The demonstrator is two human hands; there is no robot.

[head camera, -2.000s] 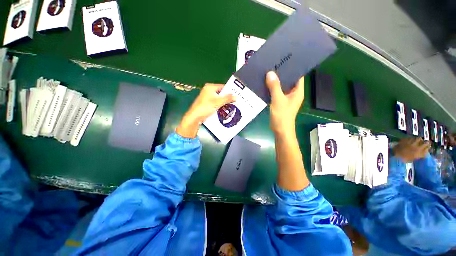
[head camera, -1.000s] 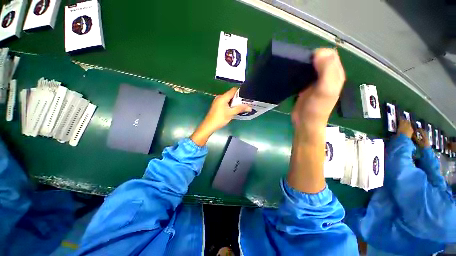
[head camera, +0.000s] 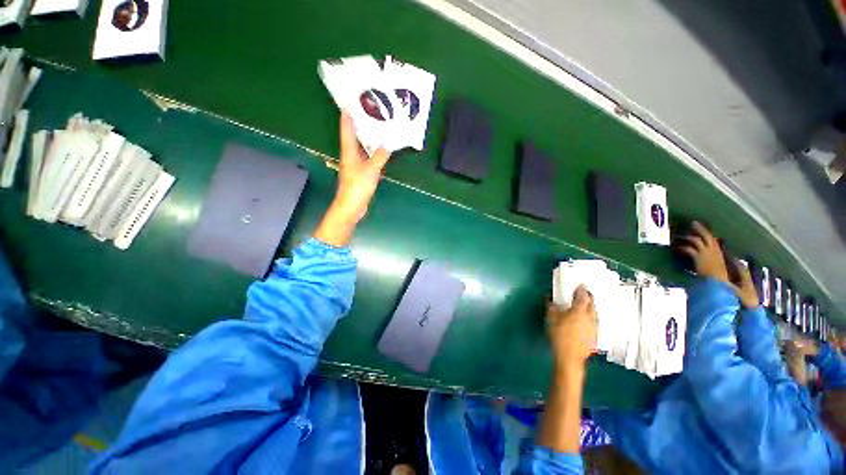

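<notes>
My left hand (head camera: 357, 178) reaches over the belt and holds the near end of a sleeved box (head camera: 360, 91), white with a round watch picture. That box overlaps another sleeved box (head camera: 415, 104) on the belt. My right hand (head camera: 573, 325) is at the left edge of the stack of flat sleeves (head camera: 612, 311); its fingers touch the top sleeve, but whether they grip it cannot be told. A dark grey inner box (head camera: 422, 315) lies on the bench between my arms. A larger dark grey box (head camera: 249, 209) lies left of my left forearm.
Dark boxes (head camera: 465, 139) lie in a row along the green belt (head camera: 278, 74), with a sleeved box (head camera: 652, 213) farther right. White printed strips (head camera: 97, 181) are fanned at the left. Another worker's hands (head camera: 710, 255) reach to the belt at right. A pale guard edges the belt.
The dark box in my right hand is no longer held; that hand has moved down right to the stack. My left hand has moved up left onto the belt with a sleeved box. Belt items have shifted left.
</notes>
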